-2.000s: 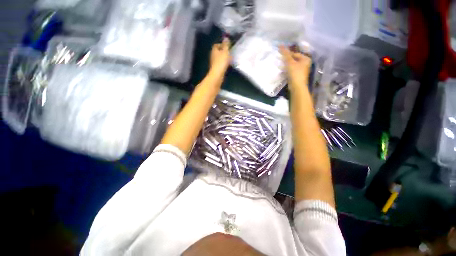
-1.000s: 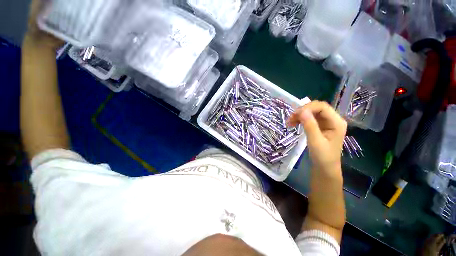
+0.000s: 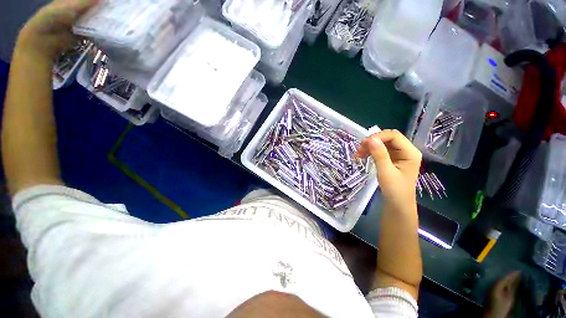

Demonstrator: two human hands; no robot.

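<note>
A white bin (image 3: 291, 188) heaped with slim silver cylindrical parts (image 3: 316, 152) stands at the bench's front edge before me. My right hand (image 3: 397, 161) is over its right rim, with thumb and fingers curled close together; whether they pinch anything is unclear. My left hand (image 3: 53, 25) is at the upper left, beside the far left corner of a clear plastic box (image 3: 133, 31) on the stacks. Its fingers are partly cut off by the frame and blurred, so its grip on the box cannot be told.
Lidded boxes (image 3: 205, 71) are stacked left of the bin. At right are an open clear box of parts (image 3: 444, 130), a fanned row of parts (image 3: 431, 184), a black phone (image 3: 437, 230) and a yellow cutter (image 3: 488, 246). Another person's hand (image 3: 504, 292) shows at lower right.
Since two seconds ago, both hands have left the white item behind the bin; my left hand went to the left stacks. Over the last second, the clear box shifted right relative to my left hand.
</note>
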